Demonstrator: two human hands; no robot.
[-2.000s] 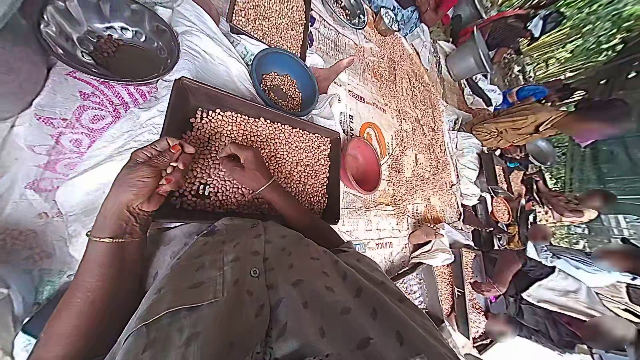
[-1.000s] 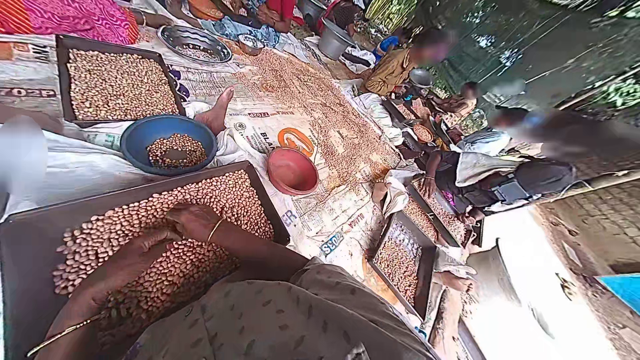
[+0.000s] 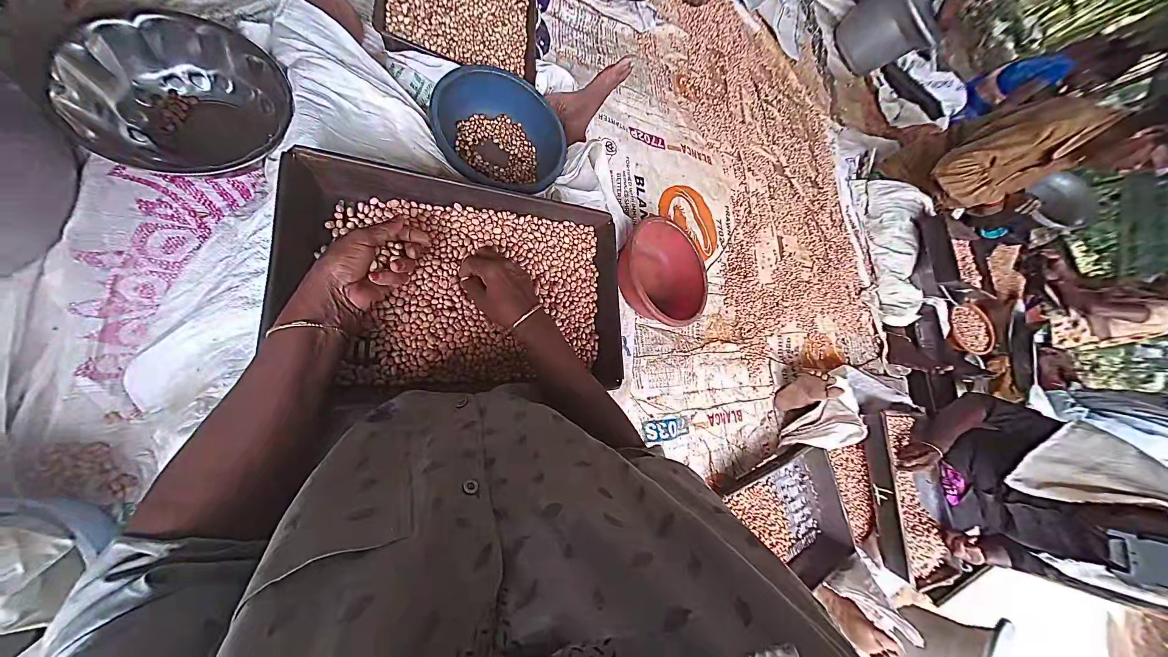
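Note:
Small round tan nuts or seeds [image 3: 438, 315] cover much of a dark rectangular tray [image 3: 447, 190] at my lap. My left hand [image 3: 365, 265], with a thin bangle at the wrist, is over the tray's left part, palm turned up and fingers curled around several of the nuts. To its right, my right hand [image 3: 497, 285] is bent down with its fingertips at the pile; whether it pinches one is hidden. A blue plastic bowl [image 3: 447, 100] holding more nuts stands just beyond the tray. Against the tray's right side is a red plastic bowl [image 3: 663, 271].
A shiny metal basin [image 3: 219, 137] with a few pieces lies at upper left on white sacks [image 3: 201, 265]. Another filled tray [image 3: 456, 27] and a person's bare foot [image 3: 593, 96] are beyond. Nuts spread over printed sacks [image 3: 675, 365] at right, where other people sit by trays [image 3: 821, 547].
The view has swung strongly between frames. My hands were close together a second ago and are now apart over the nuts.

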